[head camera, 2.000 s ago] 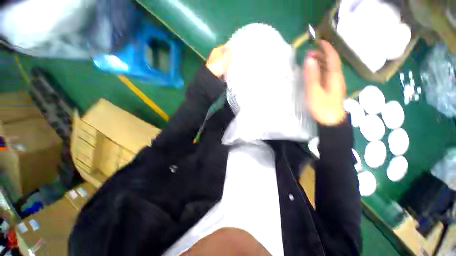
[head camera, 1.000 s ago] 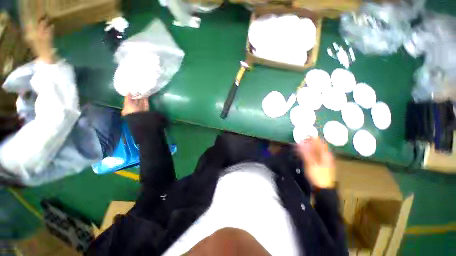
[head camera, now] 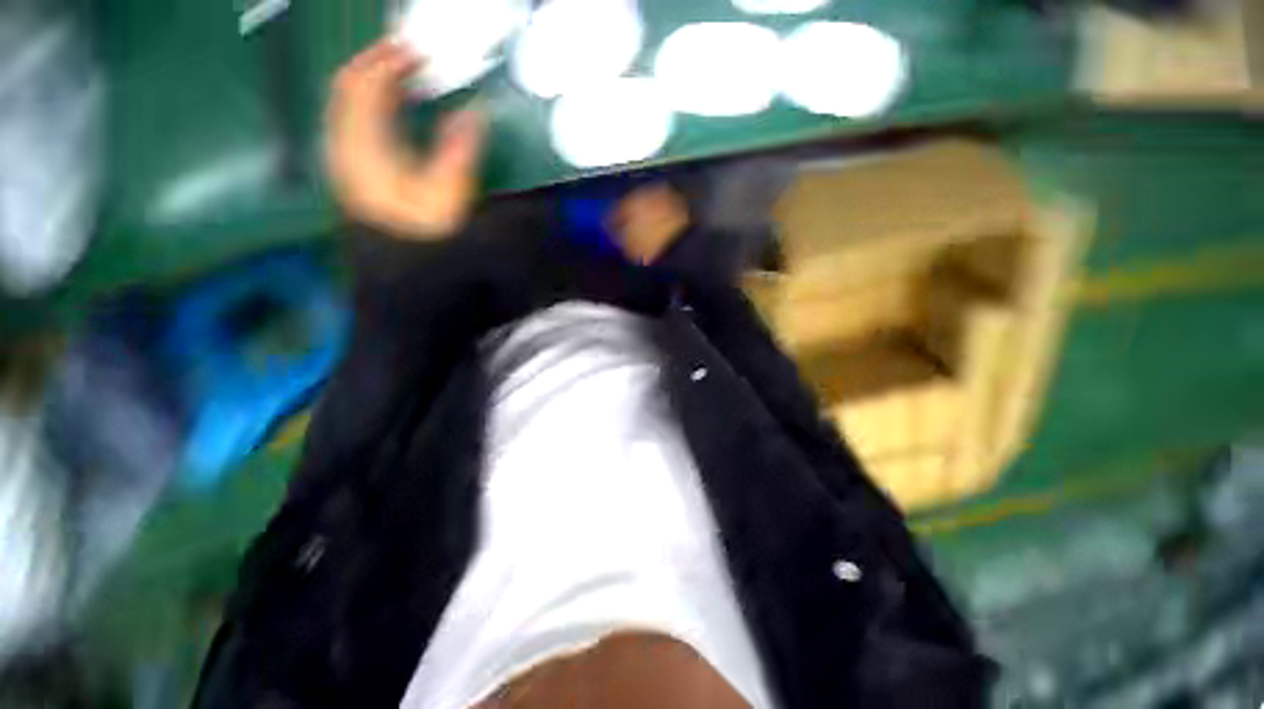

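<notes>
Several white round discs [head camera: 610, 122] lie on the green bench at the top of the view. My left hand [head camera: 402, 153] is over the bench edge, thumb and fingers apart in a C shape. Its fingertips are at the rim of the leftmost white disc [head camera: 464, 42], and no disc sits between them. My right hand [head camera: 649, 222] is low at the bench edge near my chest, partly hidden and blurred. A dark blue thing [head camera: 589, 222] is beside it; I cannot tell if the hand holds it.
An open brown carton [head camera: 915, 333] with dividers is below the bench on the right. A blue stool [head camera: 264, 346] is on the left, beside a blurred person's clothing [head camera: 111, 402]. A blurred clear bag [head camera: 49, 139] is at the upper left. A brown box [head camera: 1171, 56] is at the upper right.
The view has swung right and down. My left hand has left the bagged white thing and is now by the discs. My right hand has drawn back from the discs toward my body.
</notes>
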